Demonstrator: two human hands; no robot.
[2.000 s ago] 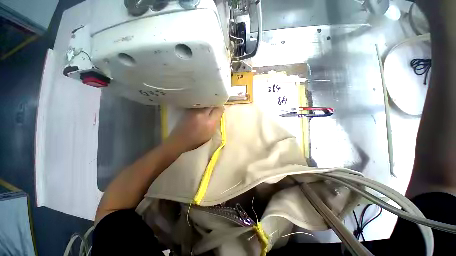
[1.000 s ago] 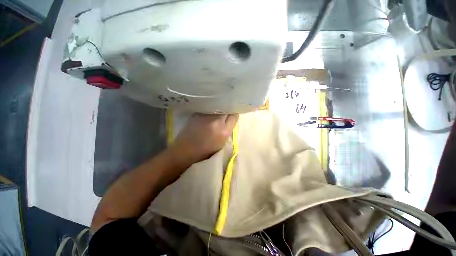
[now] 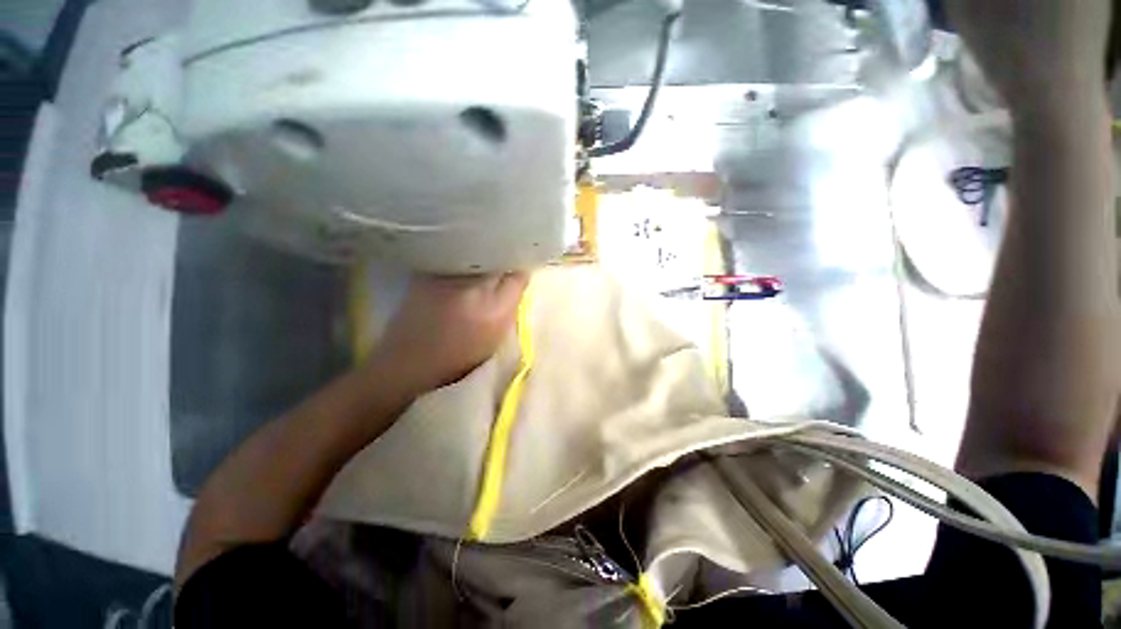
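The beige bag body lies from the machine head down to my lap, with yellow binding tape along a seam. My left hand grips its upper edge below the white machine head; the fingertips are partly hidden. The orange clamp frame shows beside the head. A zipper is at the bag opening. Beige straps loop toward my right arm. My right hand is blurred at the top right edge and cut off, so its fingers do not show.
Red-and-black thread snips lie right of the base plate, which bears handwriting. A red switch is on the head's left side. A dark cord lies on a white round surface at right. A black cable curves behind the clamp.
My view swung and came back, so the clamp frame shows more again. My right forearm now reaches up at the right. My left hand stays at the bag's edge.
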